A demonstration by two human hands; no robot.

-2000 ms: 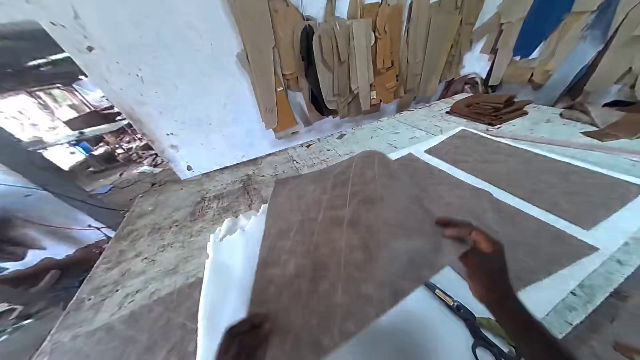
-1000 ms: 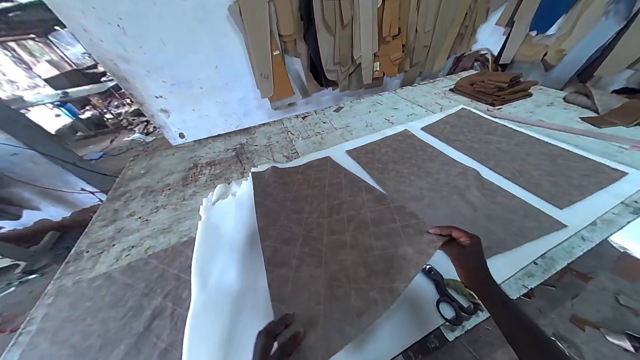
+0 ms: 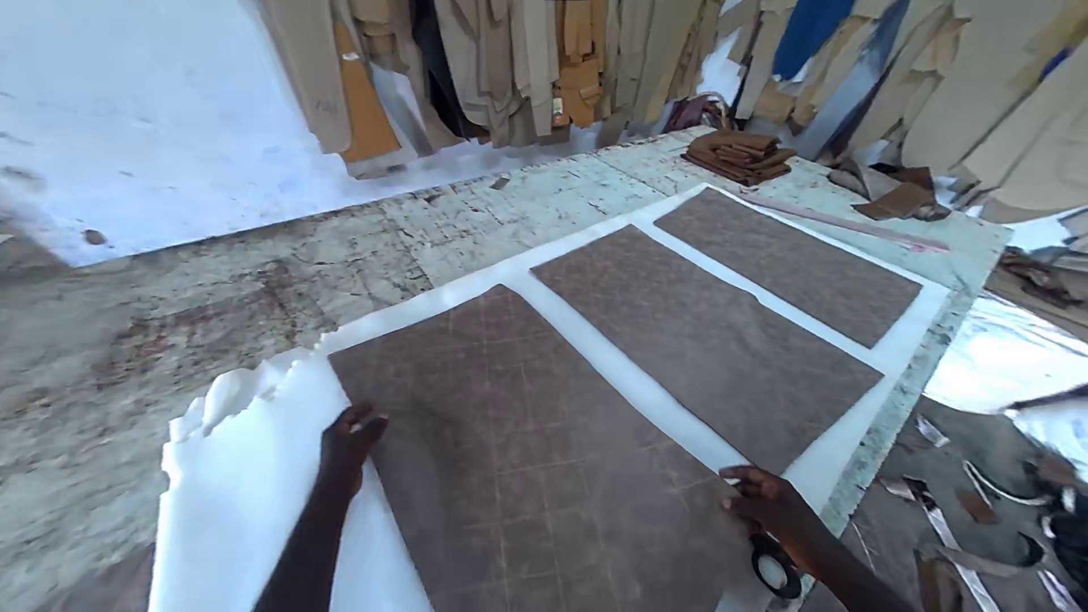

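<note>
A brown leather-like panel with faint pale grid lines [image 3: 544, 442] lies on a white foam-like sheet [image 3: 246, 493]. My left hand [image 3: 350, 442] rests at the panel's left edge, fingers bent over it; whether it pinches the edge I cannot tell. At the right edge, my right hand [image 3: 765, 501] has its thumb and fingers on the panel's border. Two more brown panels, a middle one [image 3: 705, 340] and a far one [image 3: 790, 263], lie flat on the same sheet with white strips between them. Black-handled scissors [image 3: 775, 568] show only a handle loop below my right hand, the rest hidden.
A folded brown stack [image 3: 738, 155] sits at the worn table's [image 3: 357, 255] far end, near a pinkish strip [image 3: 850, 223] and brown scraps [image 3: 903, 197]. Card-like patterns [image 3: 501, 68] hang along the wall. Offcuts [image 3: 943, 527] litter the floor at right.
The near panel, lifted and curved two seconds ago, now lies mostly flat beside the middle one. My left hand has moved up along its left edge. The scissors are now more covered.
</note>
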